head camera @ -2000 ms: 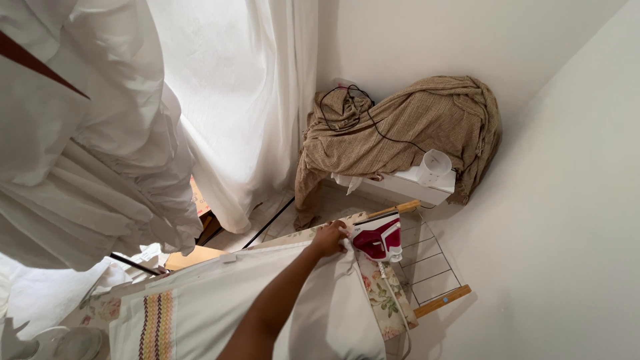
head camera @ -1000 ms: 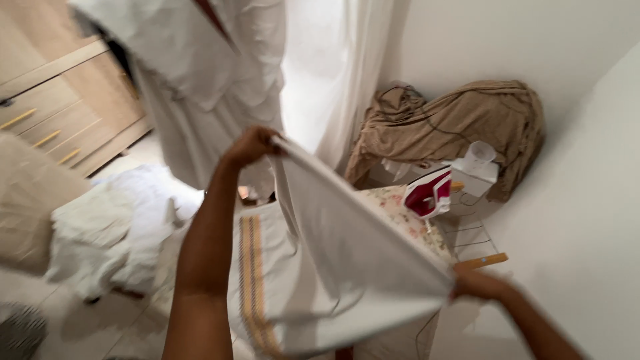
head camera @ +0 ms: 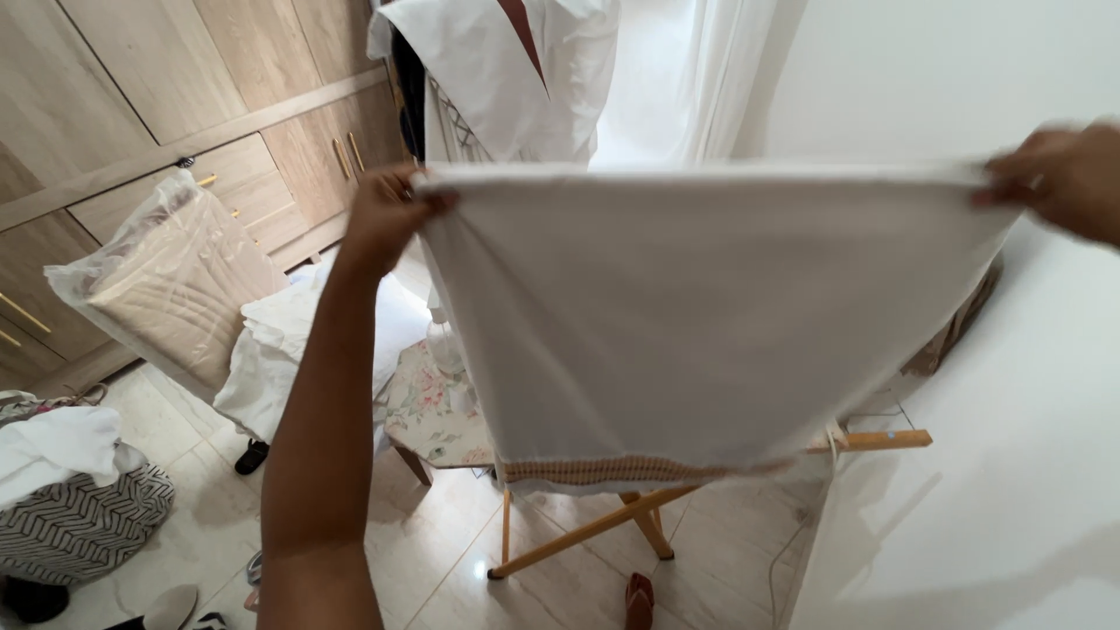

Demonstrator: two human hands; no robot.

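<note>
A white cloth with a patterned brown-and-yellow band along its lower edge hangs stretched between my hands. My left hand pinches its upper left corner, and my right hand, blurred, grips the upper right corner. Behind and below the cloth stands an ironing board with a floral cover and wooden legs; the cloth hides most of its top. On the board's left part is a clear bottle, partly covered by the cloth. The iron is hidden from view.
White garments hang beyond the cloth. At left are a chair with a plastic-wrapped back, a heap of white laundry, a patterned basket and a wooden wardrobe. A sandal lies on the tiled floor; a white wall is at right.
The cloth lay on the board under one hand, then was lifted by both hands. Now it is raised and spread wide, its upper edge level. The view has swung left.
</note>
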